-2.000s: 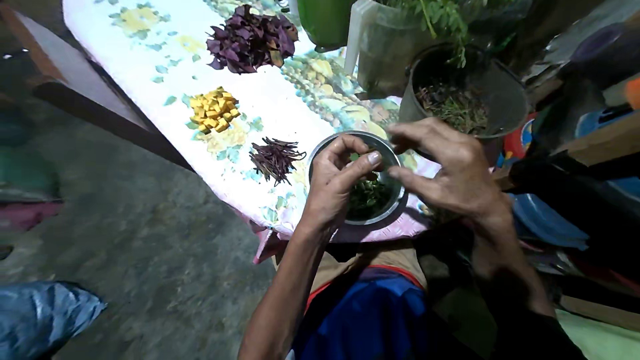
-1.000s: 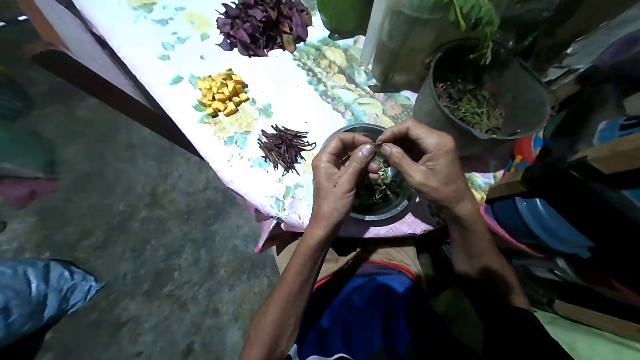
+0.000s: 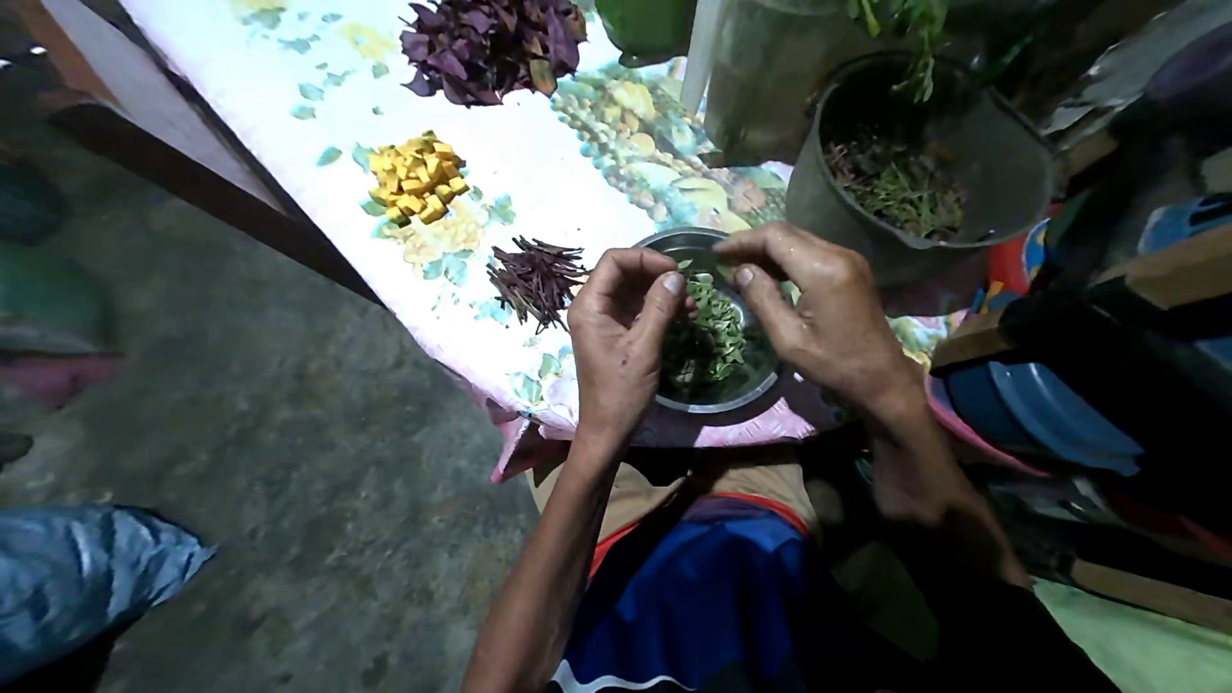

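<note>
A round metal bowl holding loose green leaves sits at the near edge of the table. My left hand is over its left side, thumb and curled fingers pinched together, with a bit of green showing at the tips. Over the right side is my right hand, thumb and forefinger bent toward the left hand; whether a leaf is between them is unclear. Left of the bowl lie thin dark purple stems, then yellow cubes. A heap of purple leaves lies farther back.
A grey bucket with plant scraps stands right of the bowl, beside a cloudy container. Blue plastic basins are at the right. A floral cloth covers the table. A blue plastic bag lies lower left.
My hands met at the fingertips over the bowl one second ago, with green between them; now they are apart, the right hand having moved rightward from the left.
</note>
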